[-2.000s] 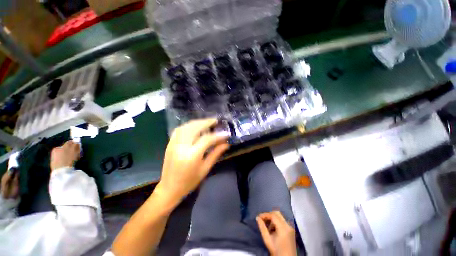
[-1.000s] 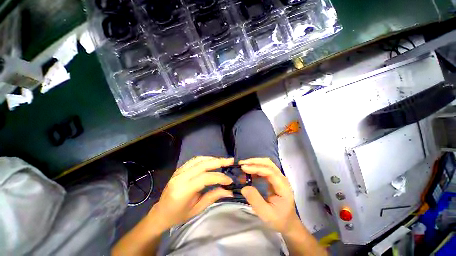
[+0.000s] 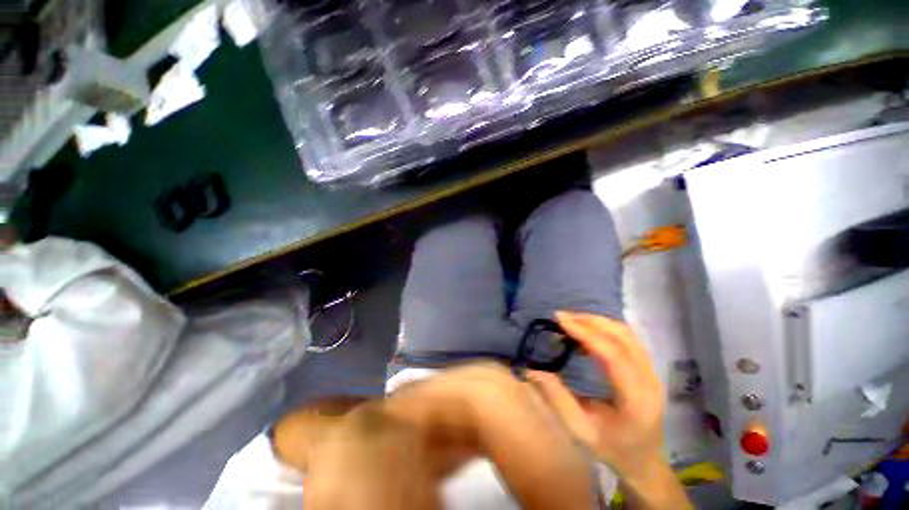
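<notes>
A small black frame with an open centre (image 3: 545,346) is held upright over my lap. My right hand (image 3: 620,393) grips its right edge between thumb and fingertips. My left hand (image 3: 449,418) is badly blurred, just left of and below the frame; its fingers cannot be made out, and whether it touches the frame or holds anything is unclear. The clear blister tray (image 3: 439,105) lies on the green bench at the top, cut off by the picture's edge. Two more black frames (image 3: 193,200) lie side by side on the bench at the left.
The white machine base (image 3: 738,239) stands at the right, with silver buttons, a red button (image 3: 755,442) and a black hex key (image 3: 854,441). An orange piece (image 3: 662,239) is beside my knee. A neighbouring person's white sleeve (image 3: 90,329) is at the left. White scraps (image 3: 175,92) lie on the bench.
Both hands held the frame over my lap one second ago. Now it is clearly in my right hand, turned and further right in view, while my left hand has blurred with motion. The view has shifted.
</notes>
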